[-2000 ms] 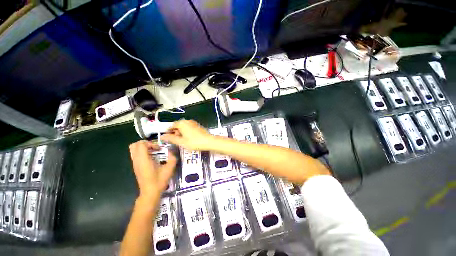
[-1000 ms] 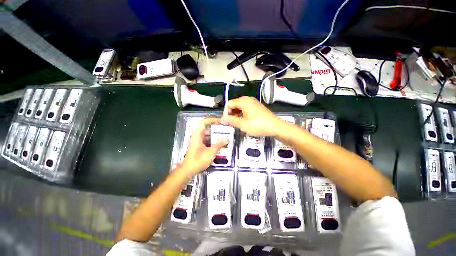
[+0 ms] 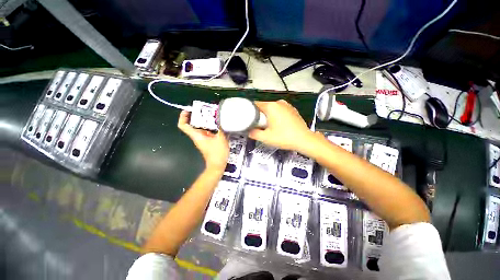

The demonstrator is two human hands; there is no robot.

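Observation:
My left hand point(image 3: 210, 143) holds a white electronic unit point(image 3: 204, 115) above the mat, left of the near tray's back corner. A thin white cable point(image 3: 164, 100) runs to the unit's left end. My right hand point(image 3: 283, 127) grips a white barcode scanner point(image 3: 238, 115), its round head over the unit's right end, which it hides. The clear blister tray point(image 3: 245, 182) below holds two rows of white units, such as this one with a dark oval point(image 3: 255, 216). My right forearm covers part of the tray.
A second white scanner point(image 3: 345, 113) lies behind the tray. Another filled tray point(image 3: 74, 117) is at the left, one more at the right edge point(image 3: 492, 191). The back ledge holds mice point(image 3: 237, 70), a white unit point(image 3: 202, 67) and a red-handled tool point(image 3: 469, 105). White cables hang from above.
The unit has left the tray area and moved up and left in my left hand, cable attached. My right hand has left the cable and taken hold of the left scanner. The view has shifted.

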